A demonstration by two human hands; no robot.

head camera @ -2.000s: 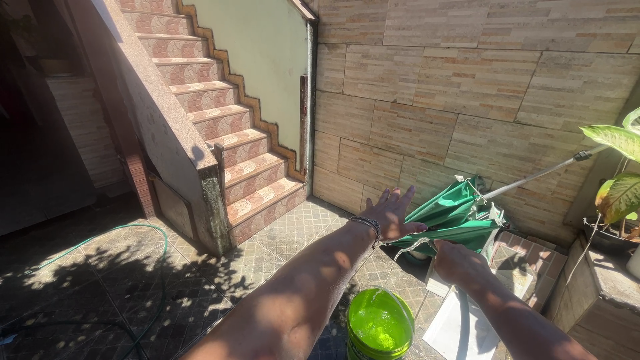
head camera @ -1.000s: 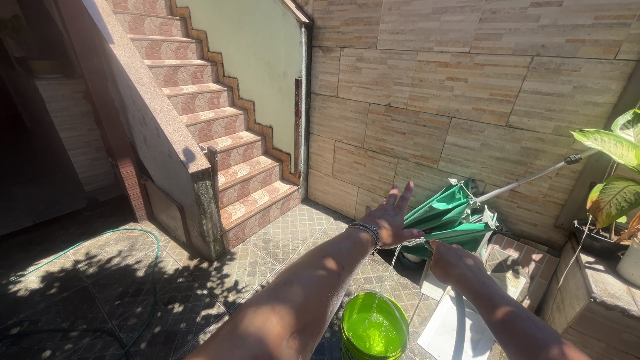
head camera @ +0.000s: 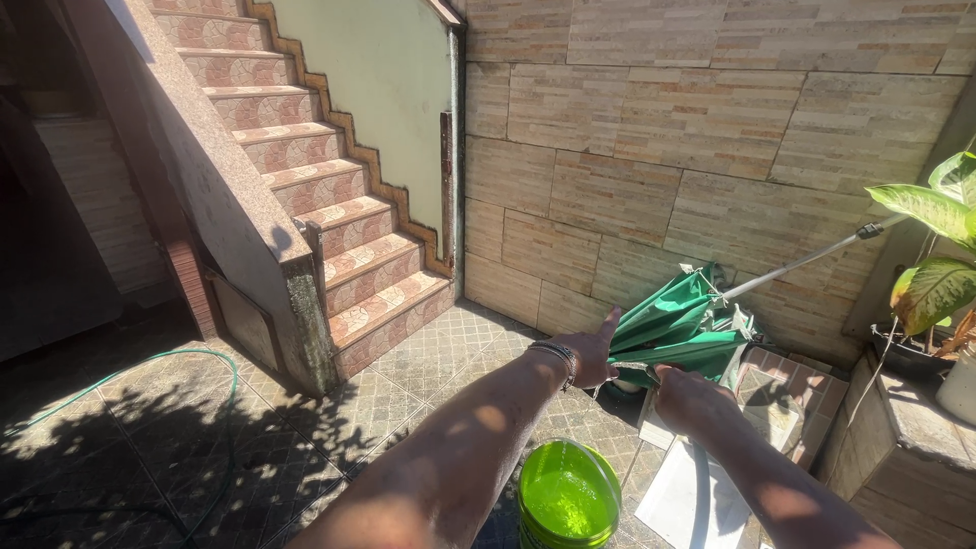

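A folded green fabric umbrella (head camera: 686,328) with a metal pole (head camera: 801,263) leans at the right against the tiled wall. At its near left end is my left hand (head camera: 591,354), with bracelets at the wrist; thumb or finger points up, and its hold on the fabric is partly hidden. My right hand (head camera: 694,400) is closed on the lower edge of the green fabric, a little to the right of the left hand. Below the hands stands a bright green bucket (head camera: 570,496) with water in it and a thin handle across its rim.
White tile pieces (head camera: 686,496) lie right of the bucket. A potted plant (head camera: 938,282) stands on a tiled ledge (head camera: 915,419) at the right. Tiled stairs (head camera: 366,252) rise at the left behind a sloping parapet (head camera: 221,152). A green hose (head camera: 229,381) curves over the floor.
My left hand's fingers were spread over the fabric in the earlier frames; now they are drawn closer together against it. My right hand stays at the fabric's edge.
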